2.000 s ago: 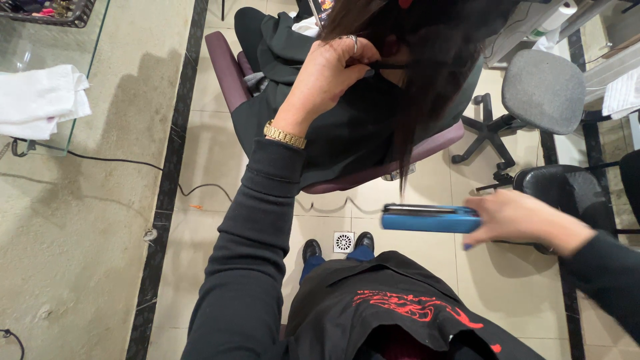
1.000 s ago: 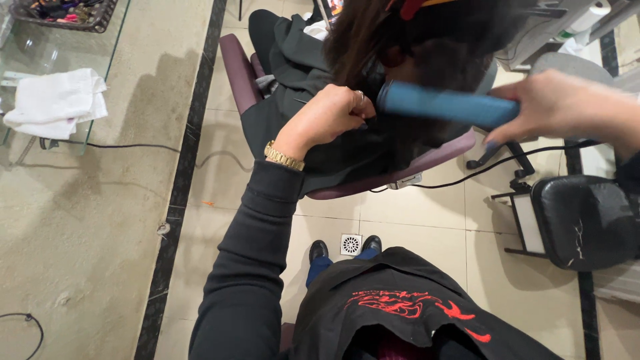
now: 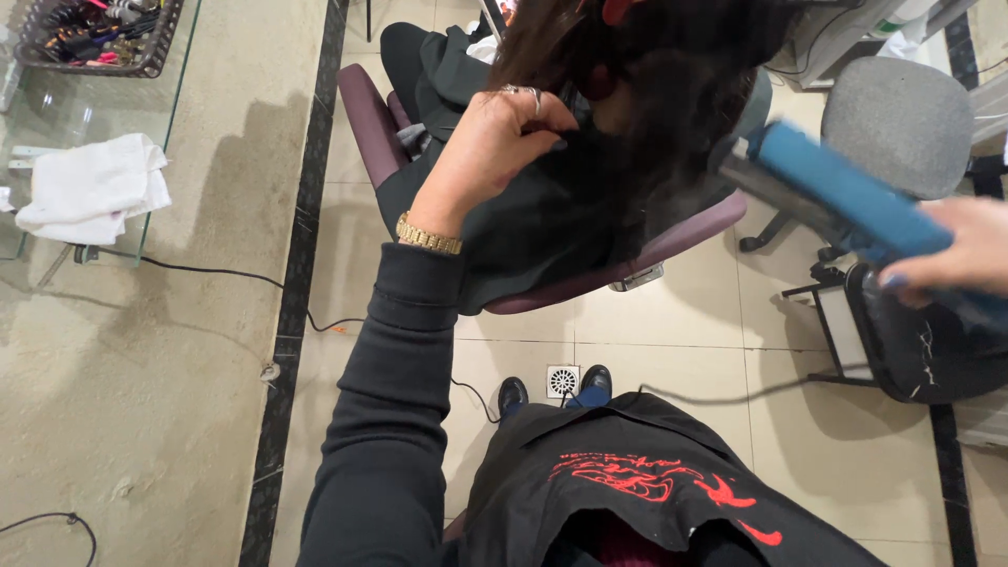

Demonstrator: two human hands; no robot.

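My left hand (image 3: 504, 146), with rings and a gold-coloured watch (image 3: 428, 235) at the wrist, is at the dark long hair (image 3: 677, 94) of a seated person. Its thumb and fingers are drawn close together; whether a strand lies between them cannot be told. At the right, my right hand (image 3: 957, 248) grips a blue hair straightener (image 3: 843, 181), blurred, its plate end pointing up and left beside the hair. A dark cape (image 3: 528, 236) covers the seated person. Something red (image 3: 618, 9) sits in the hair at the top edge.
The person sits in a purple-armed salon chair (image 3: 685, 230). A glass shelf at left holds a white towel (image 3: 94, 189) and a basket (image 3: 153, 59) of small items. A grey stool (image 3: 898, 122) and a black seat (image 3: 929, 346) stand at right. Cords cross the floor near a drain (image 3: 562, 381).
The right hand with the straightener was low at the right, then up at the hair beside my left hand; now it has moved off to the right. My left hand has stayed at the hair.
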